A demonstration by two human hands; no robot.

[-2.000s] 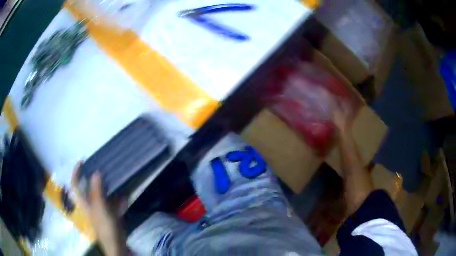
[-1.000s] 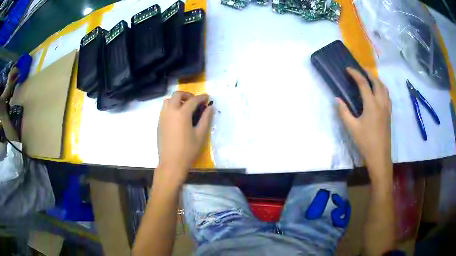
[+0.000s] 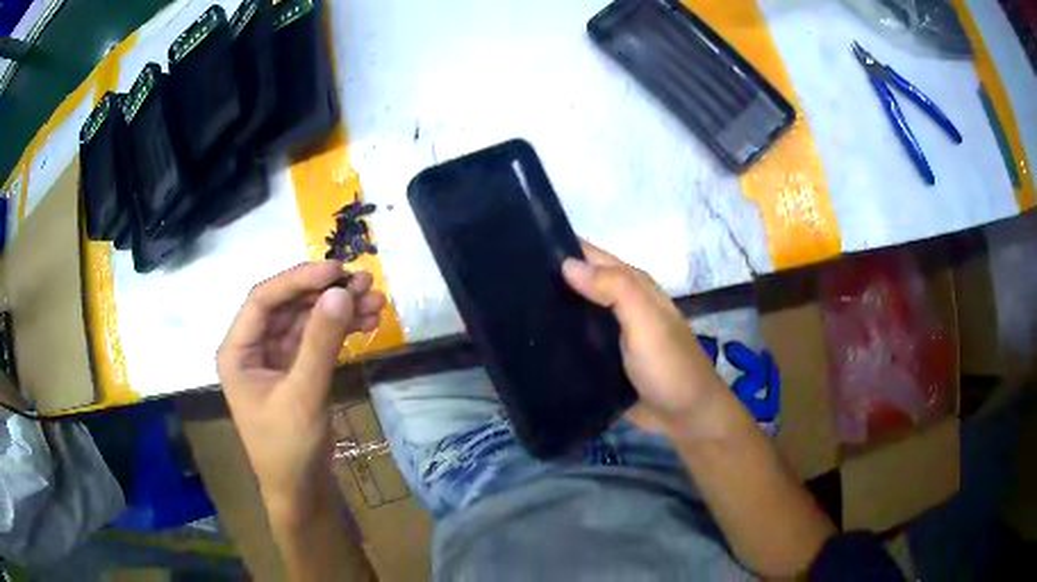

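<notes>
My right hand (image 3: pixel 650 330) holds a black phone-shaped housing shell (image 3: pixel 517 290) by its right side, tilted, over the bench's front edge and my lap. Its dark face shows no green strip. My left hand (image 3: pixel 301 341) is left of the shell, thumb and fingertips pinched on a tiny black part (image 3: pixel 341 282), mostly hidden by the fingers. A loose pile of tiny black button caps (image 3: pixel 351 231) lies on yellow tape just beyond my left hand. A second housing shell (image 3: pixel 694 85) lies open side up at the right, ribs showing.
Fitted housings (image 3: pixel 205 97) with green strips overlap at the left, beside brown board (image 3: pixel 51 296). Blue-handled cutters (image 3: pixel 904 108) lie at the right, near a clear plastic bag (image 3: pixel 910 23). A carton with a red plastic bag (image 3: pixel 887 352) stands below the bench at right.
My right hand has gone from a shell lying at the right to holding one up near the middle. My left hand has drawn back from the tape, uncovering the pile. The view has shifted.
</notes>
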